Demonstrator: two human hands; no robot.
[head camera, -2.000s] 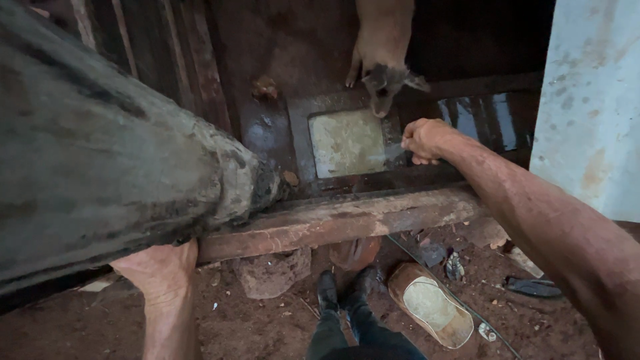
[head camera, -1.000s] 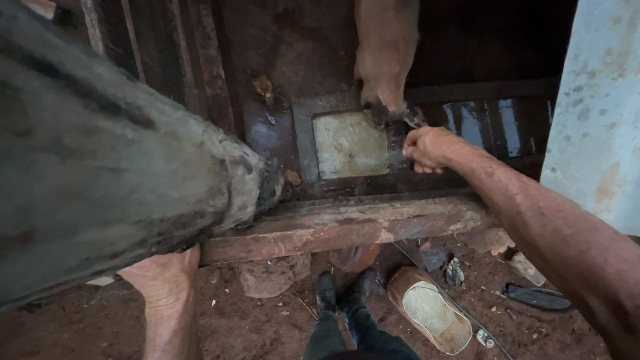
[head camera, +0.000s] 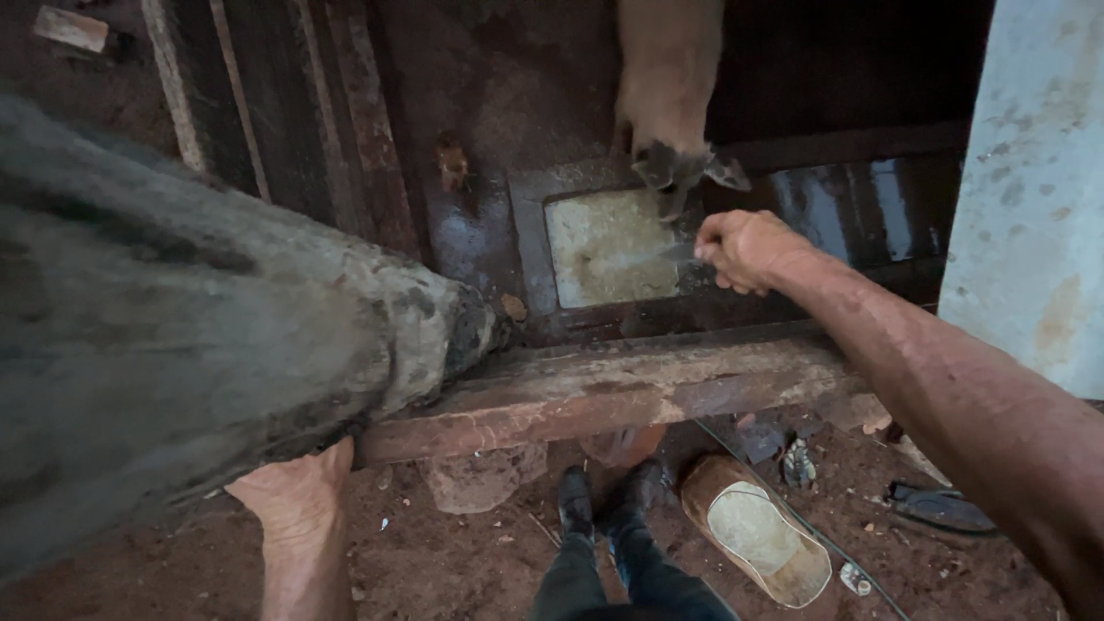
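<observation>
My right hand (head camera: 749, 250) reaches over the right side of a shallow trough (head camera: 536, 250) that holds pale, wet matter (head camera: 608, 250). Its fingers are curled, and a faint blurred streak shows at the fingertips; whether they hold anything cannot be told. Just above it, a light brown pig (head camera: 668, 95) has its head lowered at the trough's upper right edge, its snout close to my fingers but apart from them. My left hand (head camera: 297, 487) is at the left end of a wooden rail (head camera: 604, 405), against the underside of a thick weathered post (head camera: 285, 293); its fingers are hidden.
Wooden boards (head camera: 285, 112) stand at the upper left. A pale, stained panel (head camera: 1026, 207) rises at the right. Below the rail, near my boots (head camera: 576, 500), a cut-open container (head camera: 802, 573) with pale contents, a thin cord (head camera: 841, 552) and a dark curved object (head camera: 940, 509) lie on the dirt.
The pig's head, lower and partly hidden by my right hand one second ago, is back up a little and in sight. Both my hands have stayed in about the same places.
</observation>
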